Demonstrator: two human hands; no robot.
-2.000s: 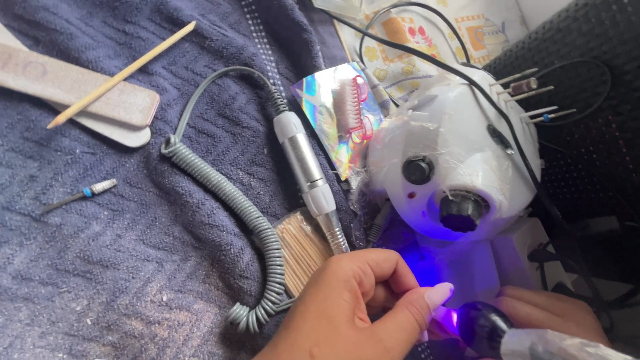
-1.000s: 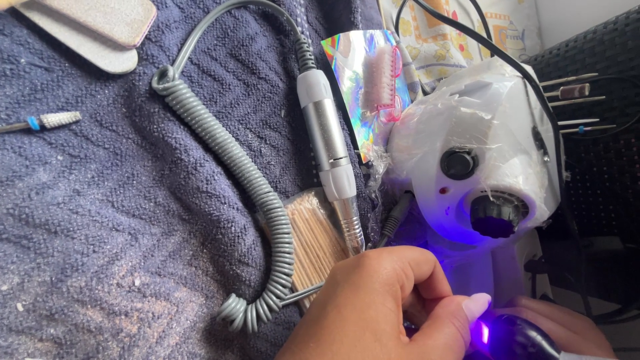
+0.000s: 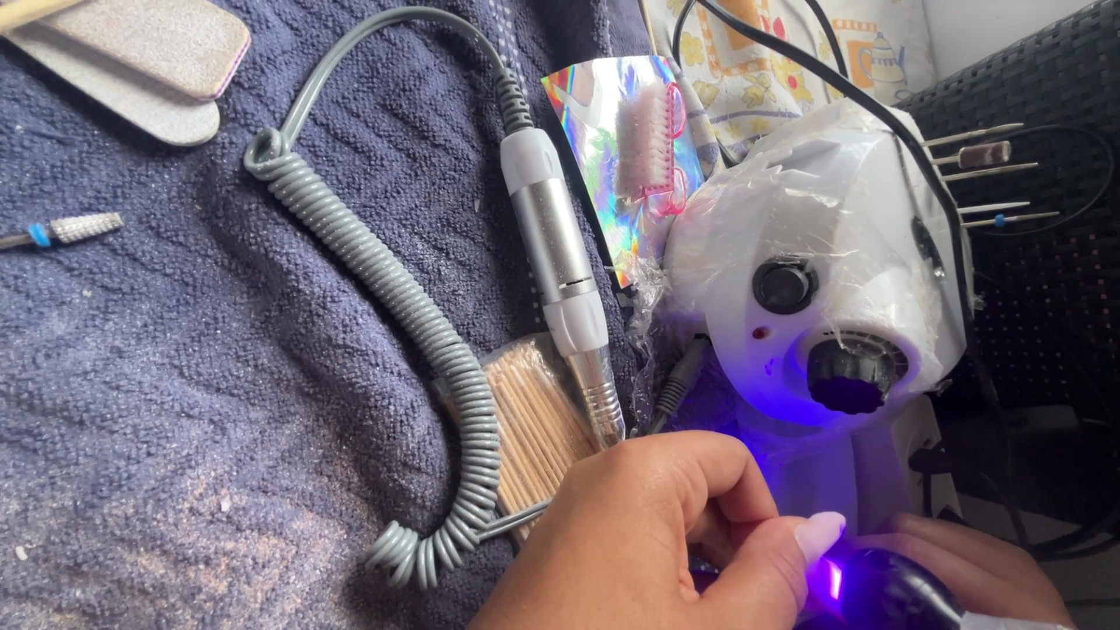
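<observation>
My left hand [image 3: 647,542] comes in at the bottom, its thumb and index finger curled together with a pale pink thumbnail. Just right of the thumb glows violet light from a small lamp with a black head [image 3: 901,591]. What the fingers pinch, if anything, is hidden. Behind the lamp lies another hand [image 3: 971,560], partly covered; I take it for my right hand, though this is not certain, and its grip is hidden. Above the hands stands a white nail drill control unit [image 3: 840,210]. The nail drill handpiece [image 3: 557,245], with a coiled grey cord [image 3: 394,306], lies left of it.
Wooden sticks in a clear packet [image 3: 534,402] lie beside my left hand. A pink nail brush [image 3: 647,144] rests on a shiny holographic packet. Nail files [image 3: 157,44] and a drill bit [image 3: 83,227] are on the dark blue towel [image 3: 175,367]. Black cables cross the right side.
The view has shifted closer to the drill unit. My left hand stays beside the glowing lamp, its fingers curled as before.
</observation>
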